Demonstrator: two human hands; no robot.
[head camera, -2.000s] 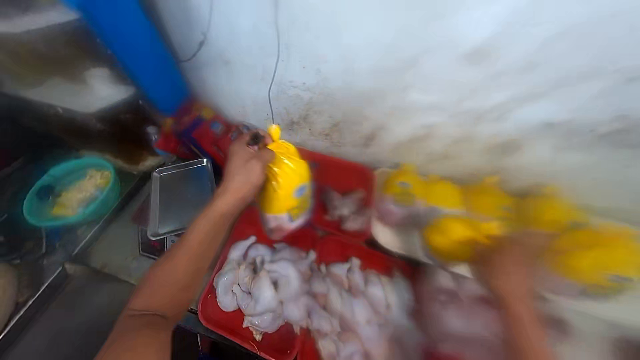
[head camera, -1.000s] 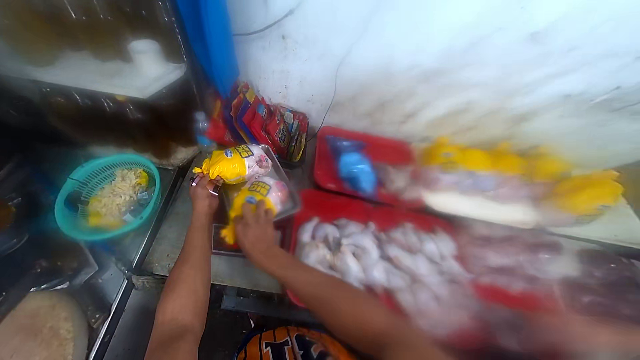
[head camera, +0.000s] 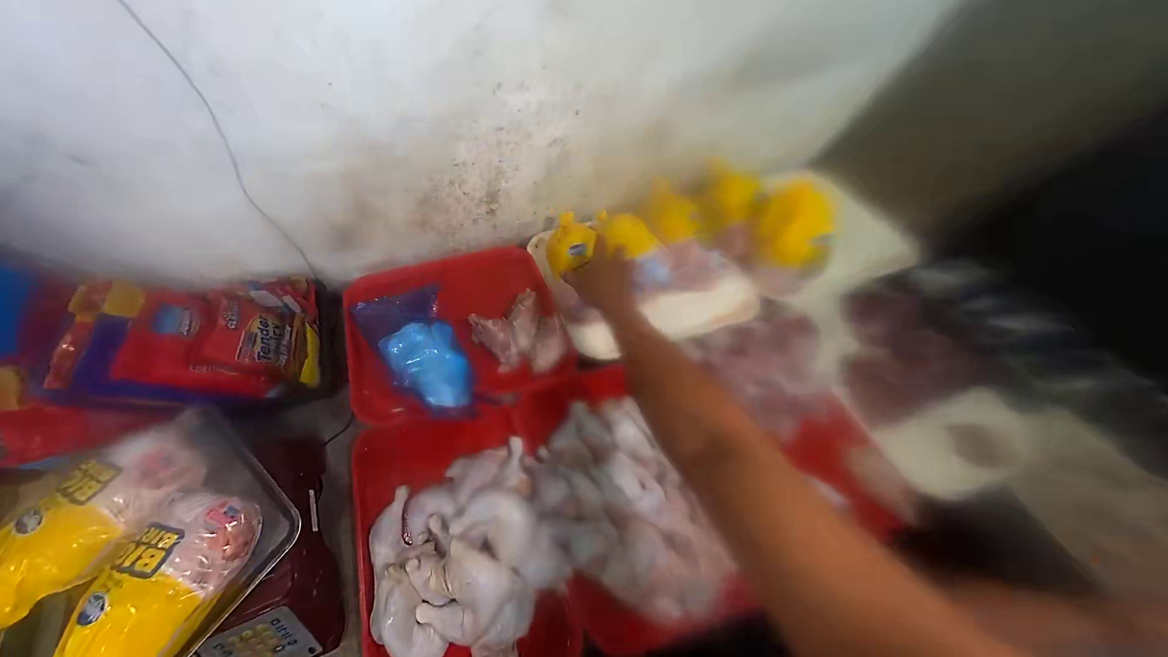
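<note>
My right hand (head camera: 598, 274) reaches in from the lower right and touches the leftmost yellow-wrapped bag of chicken (head camera: 572, 245) in a row by the wall. Blur and the hand's own back hide whether its fingers grip the bag. More yellow-topped bags (head camera: 794, 224) stand to its right, some on a white tray (head camera: 703, 310). At the lower left, two yellow and clear bags of chicken (head camera: 151, 566) lie in a metal tray (head camera: 278, 538) on a dark red scale (head camera: 306, 566). My left hand is out of view.
Red trays hold chicken leg pieces (head camera: 465, 557) and other pale poultry pieces (head camera: 630, 511). Another red tray (head camera: 447, 269) holds a blue plastic bag (head camera: 429, 365) and a few poultry pieces (head camera: 520, 333). Red food packets (head camera: 210, 338) lie at left; a wire hangs on the wall (head camera: 365, 109).
My right hand has left the bags in the metal tray and is at the yellow row. My left hand, at that tray a second ago, has gone out of view. The view has swung right.
</note>
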